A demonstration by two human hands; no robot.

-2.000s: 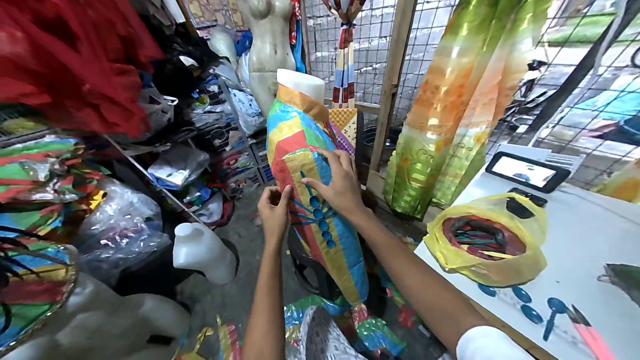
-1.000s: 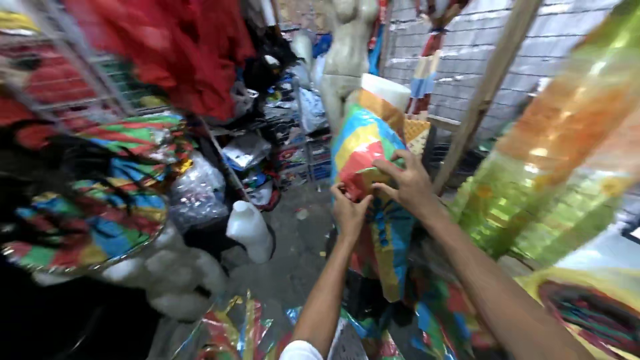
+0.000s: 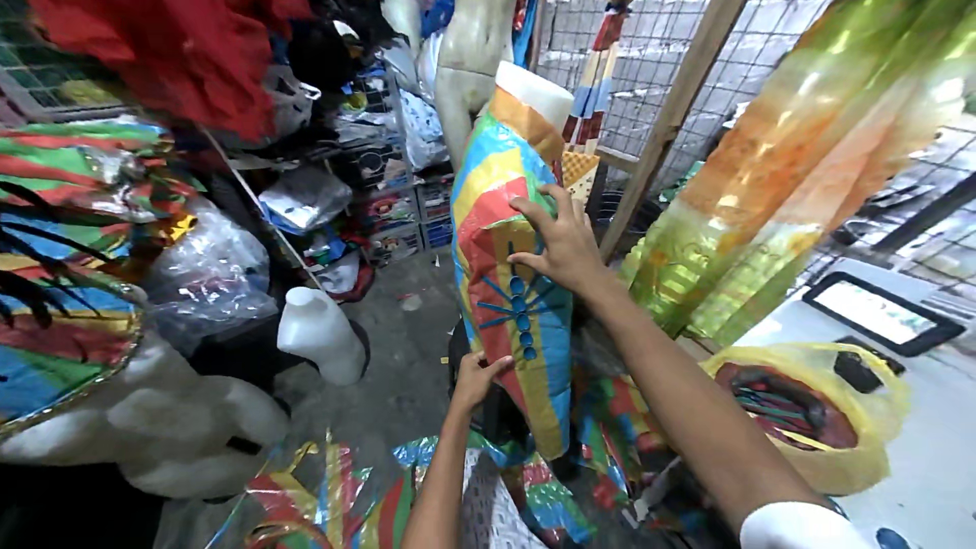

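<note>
A white mannequin form point(image 3: 534, 90) stands upright, wrapped in a striped plastic garment point(image 3: 499, 179) of red, yellow, blue, green and gold. A column of blue discs with thin blue strips point(image 3: 521, 309) fanning to both sides lies on its front. My right hand point(image 3: 563, 244) rests over the upper front, thumb just above the discs and fingers spread on the striped plastic. Lower down, my left hand point(image 3: 479, 381) touches the garment's left edge with thumb and forefinger apart. Whether either hand pinches the plastic cannot be told.
On the white table point(image 3: 907, 427) at right are a yellow plastic bag point(image 3: 877, 450) with dark strips inside and a tablet-like device point(image 3: 884, 311). White mannequin parts point(image 3: 316, 335) stand at left. Striped plastic scraps point(image 3: 335, 496) cover the floor in front. Shiny orange-green fabric point(image 3: 762, 191) hangs at right.
My left hand has moved down from the upper front of the garment to its lower left edge. The two hands were close together one second ago and are now apart.
</note>
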